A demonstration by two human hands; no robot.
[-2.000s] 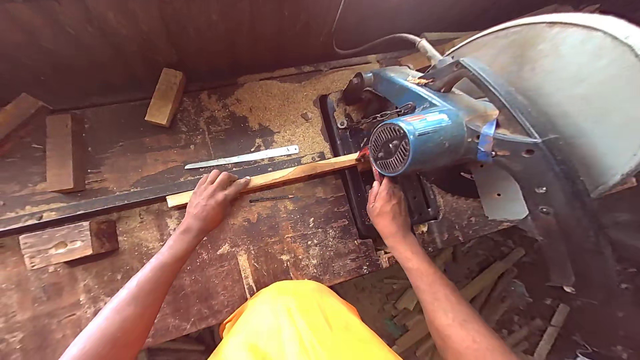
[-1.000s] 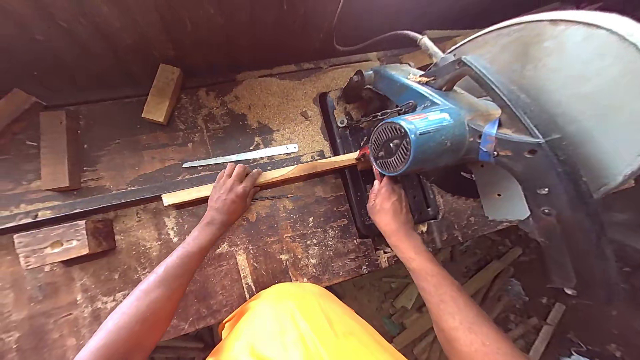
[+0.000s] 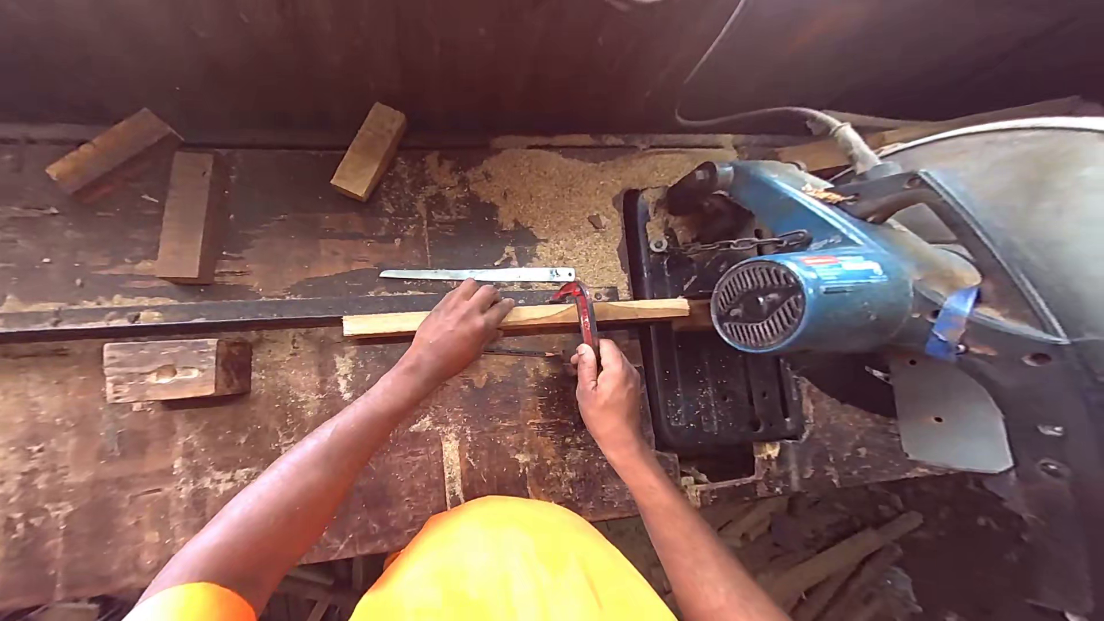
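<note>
My left hand [image 3: 459,326] presses on a narrow wooden strip [image 3: 634,311] that lies along a dark metal fence [image 3: 216,309]. A red-handled tool [image 3: 586,321], bent at its far end, is in my right hand [image 3: 609,392] and crosses over the strip. Just behind the strip lies a flat silver saw blade [image 3: 483,275]. The strip's right end rests over the black base [image 3: 720,405] of a blue chop saw [image 3: 828,297], close to the motor housing. A thin dark stick [image 3: 517,352] lies in front of the strip, between my hands.
Wood blocks lie at the back [image 3: 369,153], far left [image 3: 112,153], left [image 3: 186,216] and front left [image 3: 164,371]. Sawdust [image 3: 561,203] covers the bench behind the blade. A large round pale metal piece [image 3: 1026,207] stands at right. Wood scraps [image 3: 854,561] lie below the bench.
My right hand has moved left, away from the saw's motor housing, and the red tool now shows over the strip. My left hand stays on the strip. The view has shifted.
</note>
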